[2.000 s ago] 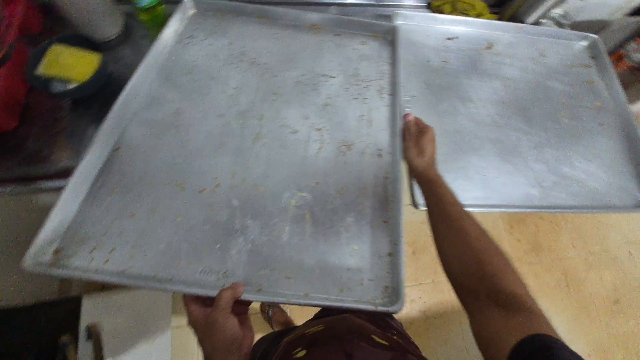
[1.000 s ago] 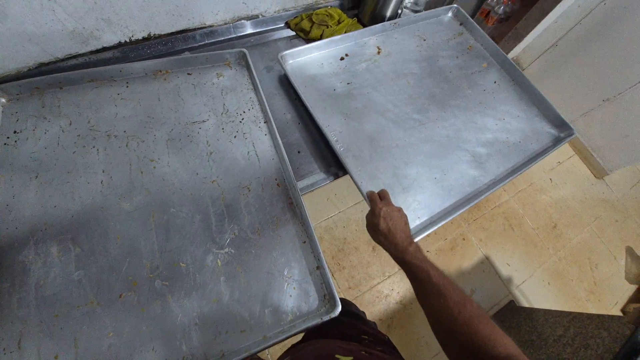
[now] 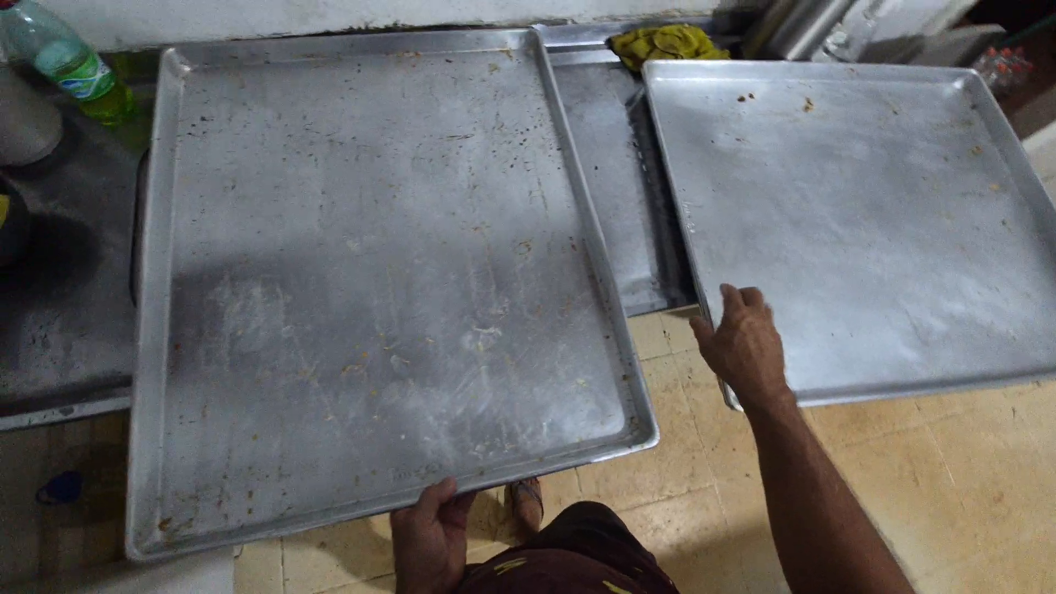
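A large metal baking tray (image 3: 371,247) with brown and yellowish residue spans the left and middle of the view. My left hand (image 3: 433,532) grips its front rim, thumb on top and fingers underneath. To the right, a second metal baking tray (image 3: 858,223) lies with its front part out over the floor. My right hand (image 3: 747,342) is at this tray's left rim near the front corner, its thumb at the rim and its fingers bent over the tray; whether it presses the rim is unclear.
Behind the trays runs a metal counter (image 3: 610,165) along a wall. A yellow-green cloth (image 3: 668,45) lies at its back. A plastic bottle with green liquid (image 3: 74,70) stands at the back left. My foot (image 3: 525,503) shows on the tiled floor.
One second ago my left hand was out of view; now it shows at the left tray's front rim. The right hand's fingers have loosened from the right tray's rim. The view has swung left.
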